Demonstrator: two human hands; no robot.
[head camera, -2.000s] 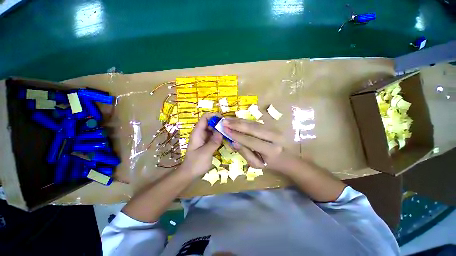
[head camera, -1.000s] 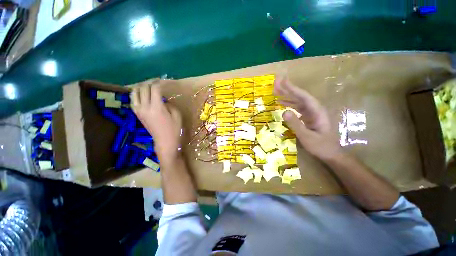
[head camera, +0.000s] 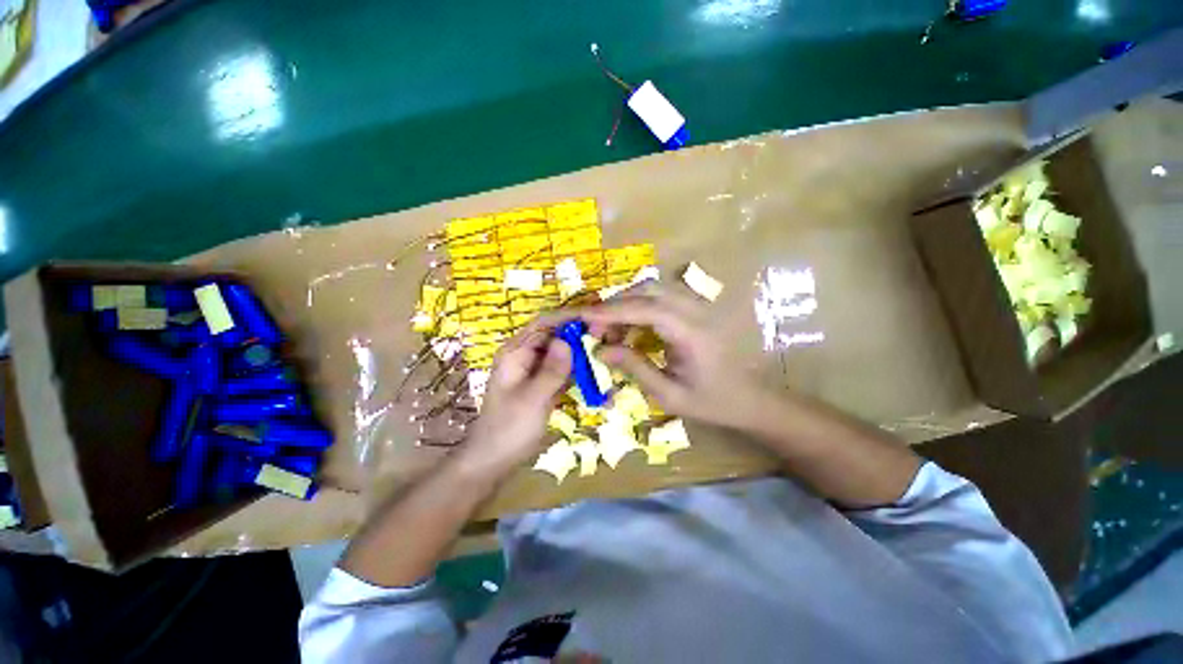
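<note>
A blue battery pack is held between my two hands above the cardboard, with a pale pad on its right side. My left hand grips its left side. My right hand has its fingers on the pack's top and right side; they partly hide the pad. Below and behind the hands lie rows of yellow wired blocks, their thin leads trailing left. Loose cream pads lie in a pile just below the pack, and a few whitish pads lie on the rows.
The left carton holds blue cells, some with pale pads. The right carton holds pale-yellow pieces. Beyond the taped cardboard cover, the green belt carries a blue pack with a white face and other blue packs near its far edge.
My left hand has come back from the left carton to the middle. My right hand has moved in to meet it, and a blue pack is now between them. The camera view has shifted.
</note>
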